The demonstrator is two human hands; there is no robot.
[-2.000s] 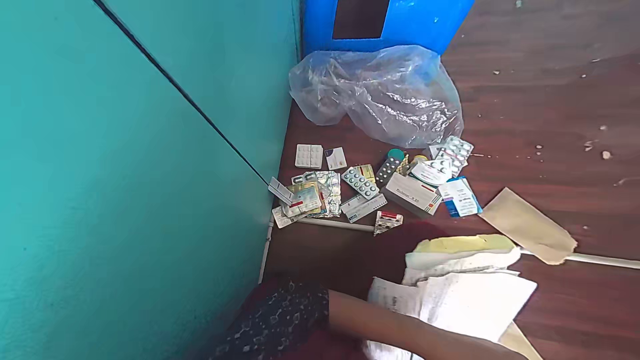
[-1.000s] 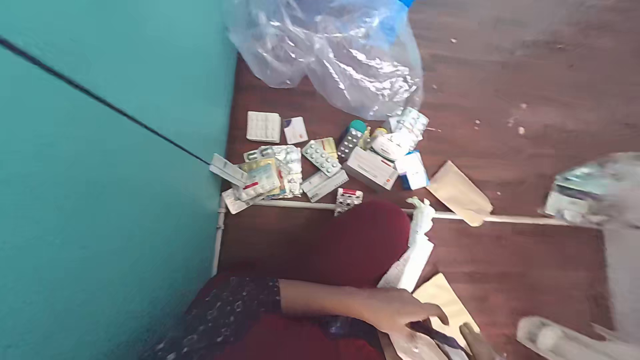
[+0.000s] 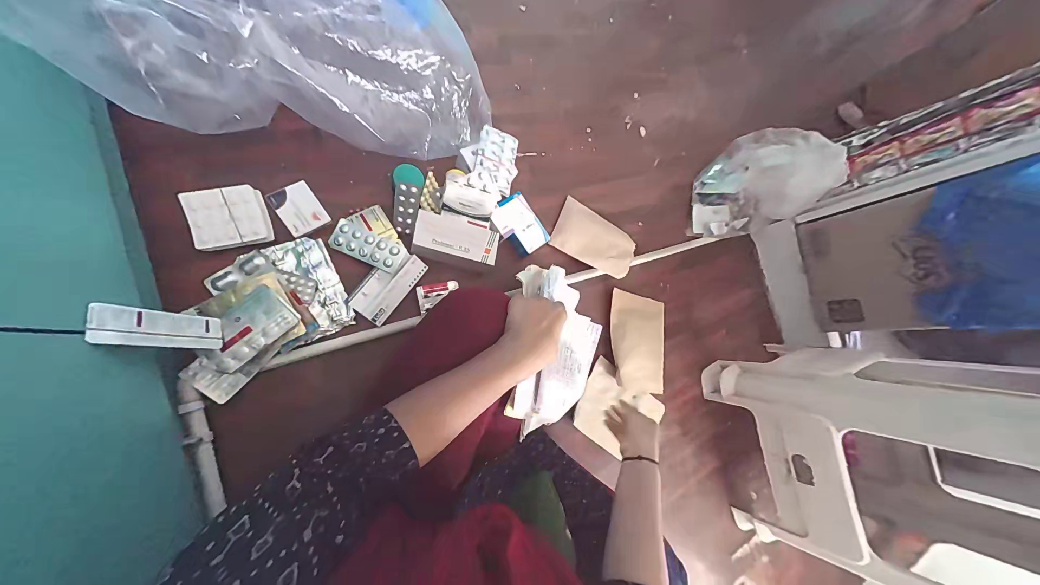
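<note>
My left hand (image 3: pixel 535 329) is closed around a bundle of white papers (image 3: pixel 569 366) above my knee. My right hand (image 3: pixel 634 426), with a dark band at the wrist, touches a brown paper envelope (image 3: pixel 597 414) on the floor; whether its fingers grip the paper is unclear. Another brown envelope (image 3: pixel 638 337) lies against that one, and a third brown envelope (image 3: pixel 593 236) lies farther off. Beyond my knee are a white medicine box (image 3: pixel 455 240), a blue and white box (image 3: pixel 520 223), tablet blister packs (image 3: pixel 370 244) and a pile of blister packs (image 3: pixel 252 325).
A large clear plastic bag (image 3: pixel 325 73) lies behind the medicines. A white pipe (image 3: pixel 349 345) crosses the floor beside the teal wall (image 3: pixel 73 422). At right are a white plastic chair (image 3: pixel 812 406), a cardboard box (image 3: pixel 861 268) and a small filled plastic bag (image 3: pixel 772 175).
The view has shifted. My left hand, low over a brown envelope one second ago, is now on the paper bundle nearer the medicines. My right hand now shows on the brown paper.
</note>
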